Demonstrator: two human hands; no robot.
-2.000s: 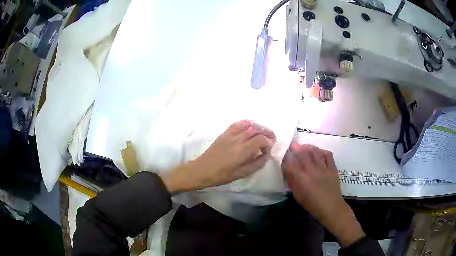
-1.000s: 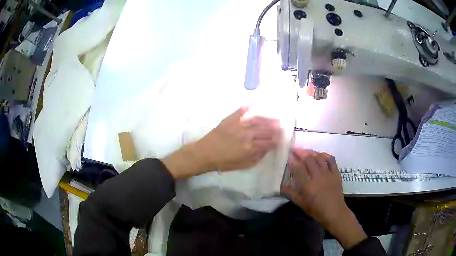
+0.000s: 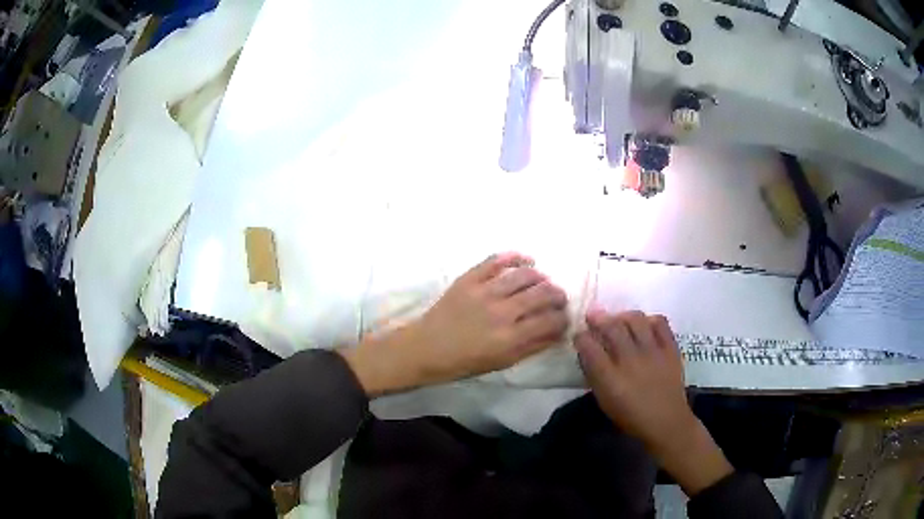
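Observation:
A white garment panel (image 3: pixel 426 218) lies on the white table in front of the sewing machine (image 3: pixel 729 91) and hangs over the front edge. My left hand (image 3: pixel 502 314) rests on the cloth with fingers bent, near the cloth's right edge. My right hand (image 3: pixel 633 355) is just right of it and has that edge between its fingertips. Glare hides most of the cloth's outline and the needle area. Whether my left fingers pinch the cloth is not clear. A small tan rectangle (image 3: pixel 261 257) lies on the cloth at left.
The grey lamp (image 3: pixel 518 114) hangs left of the machine head. Black-handled shears (image 3: pixel 819 253), a tan block (image 3: pixel 782 203) and a printed sheet (image 3: pixel 877 289) lie at right. A ruler scale (image 3: pixel 770 352) runs along the front edge. Heaped cream cloth (image 3: pixel 127 203) is at far left.
My left hand swept over the cloth and is now lower, near my right hand. The cloth by my hands has shifted. The tan rectangle has moved slightly up.

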